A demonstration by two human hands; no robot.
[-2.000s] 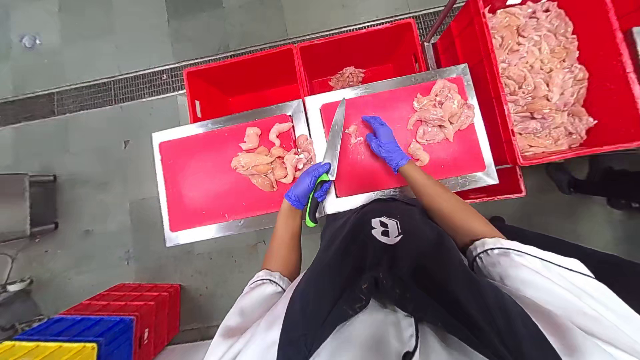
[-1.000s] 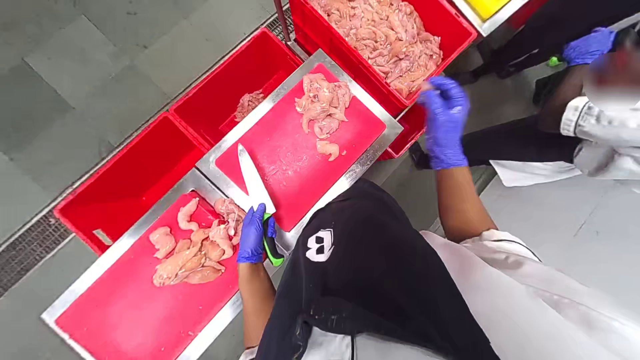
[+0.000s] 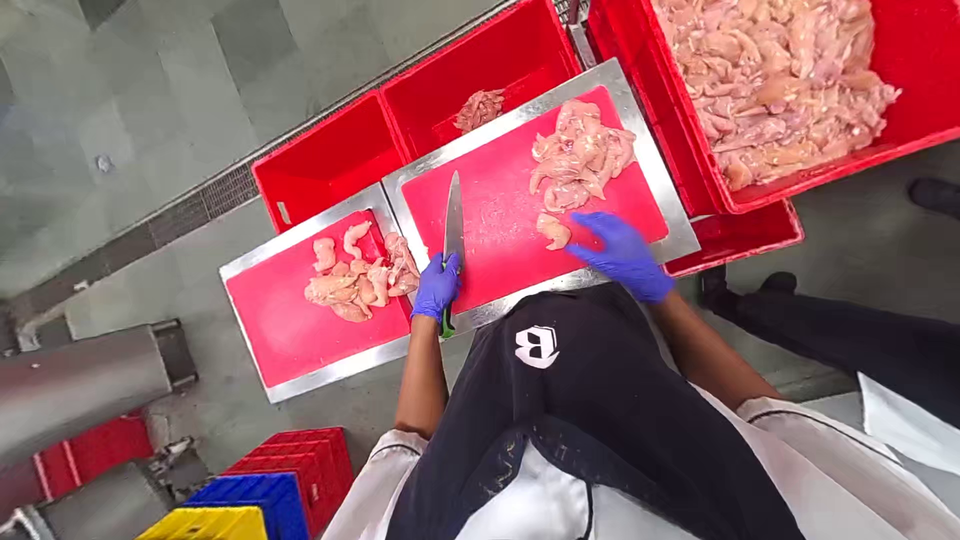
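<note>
My left hand (image 3: 437, 289), in a blue glove, grips the green handle of a long kitchen knife (image 3: 454, 214); the blade points away over the right red cutting board (image 3: 491, 262). My right hand (image 3: 619, 251), gloved and slightly blurred, has its fingers spread at the right side of this board, beside a small piece of raw chicken (image 3: 553, 231). Whether they touch is unclear. Above lies a heap of raw chicken pieces (image 3: 581, 154). On the left red cutting board (image 3: 277, 330) is another group of chicken pieces (image 3: 349, 289). Both boards sit in metal frames.
Behind the boards are two red crates (image 3: 322, 165) (image 3: 427, 82), one with a small meat pile (image 3: 480, 110). A large red crate (image 3: 922, 82) of raw chicken stands at right. Stacked crates (image 3: 289, 480) are at lower left. A person's dark-clothed leg (image 3: 840, 330) shows at right.
My right hand was over the board, then raised off to the right, and is now back low by the small chicken piece. My left hand keeps the knife. The view swung and came back.
</note>
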